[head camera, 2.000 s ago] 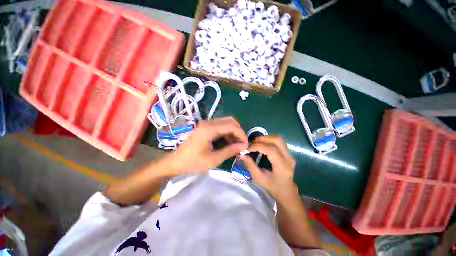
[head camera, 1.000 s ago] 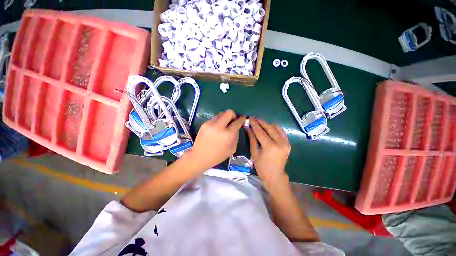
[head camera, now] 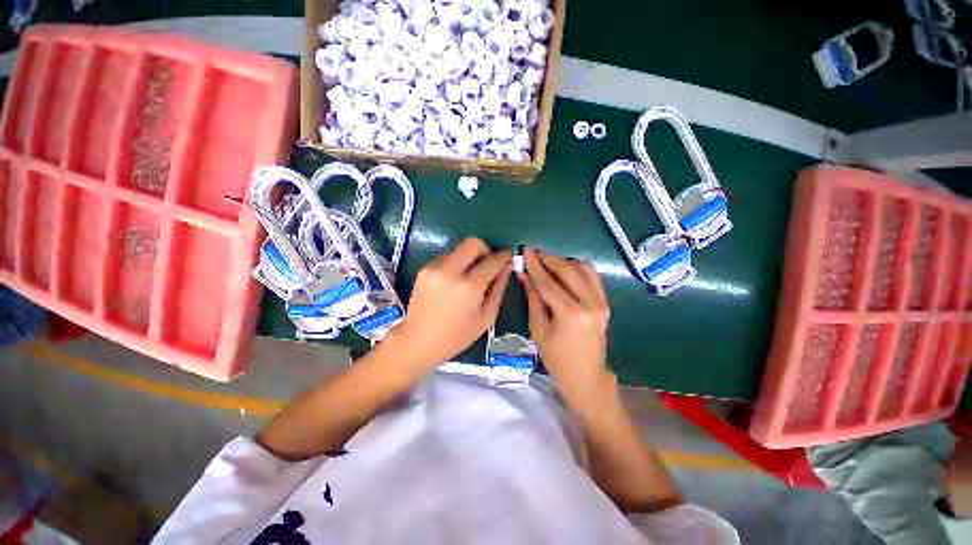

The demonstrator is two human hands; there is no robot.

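Note:
A small white fitting (head camera: 519, 260) is pinched between the fingertips of both hands over the green surface. My left hand (head camera: 453, 298) holds it from the left and my right hand (head camera: 570, 311) from the right. A looped frame (head camera: 512, 359) lies below the hands near my body; its blue-and-clear base shows between the wrists, and its loop is mostly hidden by the hands. Whether the fitting touches that loop I cannot tell. An open cardboard box (head camera: 426, 160) full of white fittings stands beyond the hands.
A pile of looped frames (head camera: 339, 293) lies at left beside a salmon-pink compartment tray (head camera: 203, 220). Two frames (head camera: 666, 261) lie right of centre; another pink tray (head camera: 812, 319) is at right. Small white rings (head camera: 588, 130) and a white piece (head camera: 467, 186) lie near the box. A pale rail (head camera: 693, 106) runs behind.
The view has shifted, so the trays and box sit differently in the picture. Both hands have moved away from my body, uncovering the near frame's base. The fitting stays pinched between them.

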